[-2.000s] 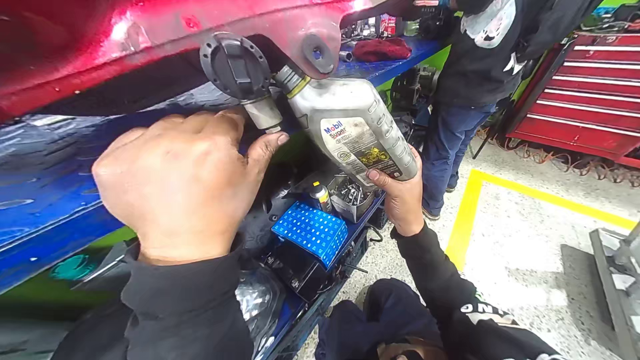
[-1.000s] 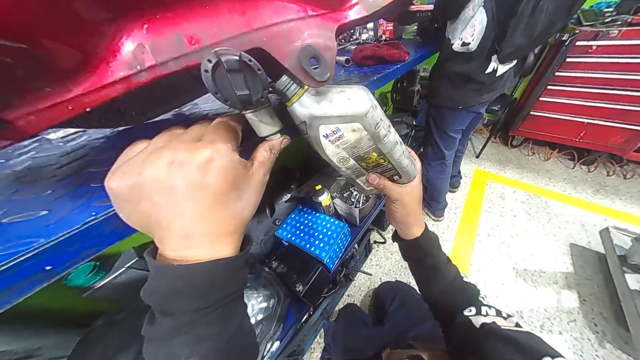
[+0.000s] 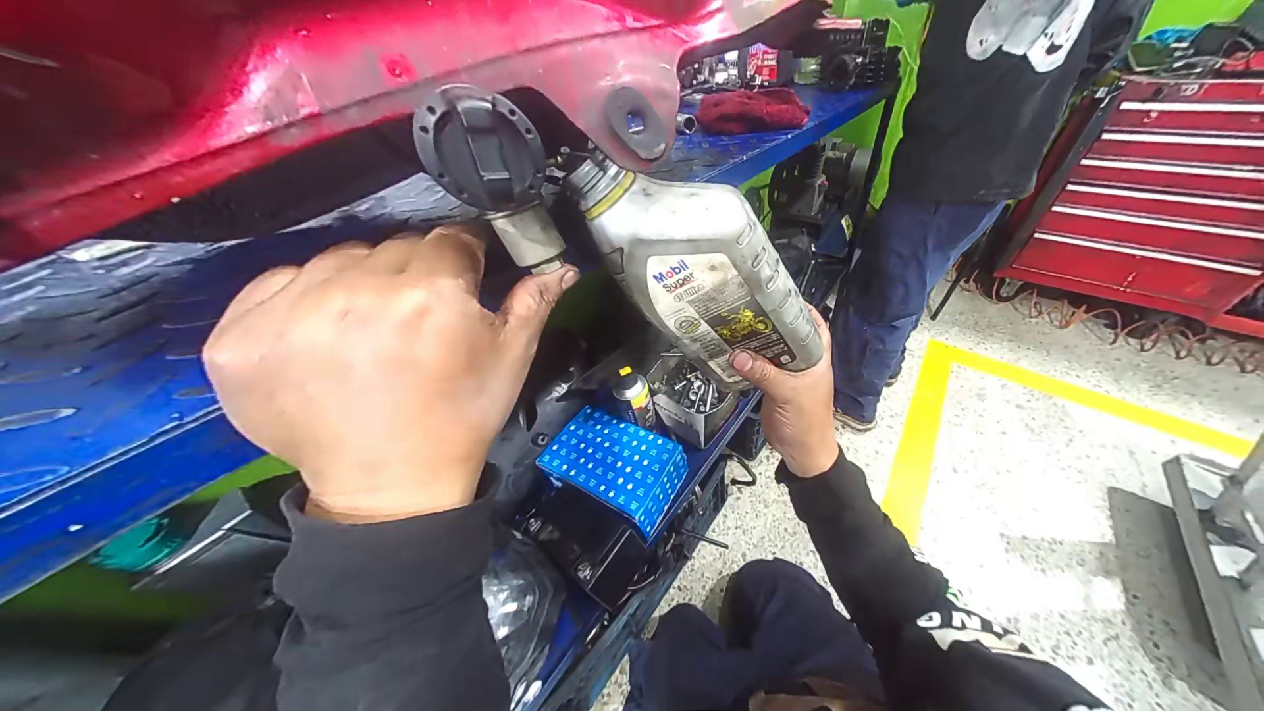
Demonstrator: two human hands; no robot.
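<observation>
My right hand (image 3: 795, 390) grips the base of a grey Mobil Super oil bottle (image 3: 706, 262), tilted with its open neck up and to the left, below the edge of a red painted panel (image 3: 326, 79). My left hand (image 3: 375, 346) is curled at a metal cylindrical fitting (image 3: 528, 237), its thumb at the fitting's lower end; the other fingertips are hidden behind the hand. A round black cap with a flange of holes (image 3: 481, 148) sits above the fitting. The bottle's mouth is close beside the cap, and what lies just behind it is hard to see.
A blue workbench (image 3: 99, 395) runs under the panel, with a red cloth (image 3: 752, 111) farther back. Below are a blue patterned box (image 3: 614, 469), a spray can (image 3: 634, 395) and a box of metal parts (image 3: 696, 400). A person (image 3: 918, 197) stands near a red tool chest (image 3: 1155, 197).
Both hands keep nearly the same positions, with the bottle still tilted beside the black cap.
</observation>
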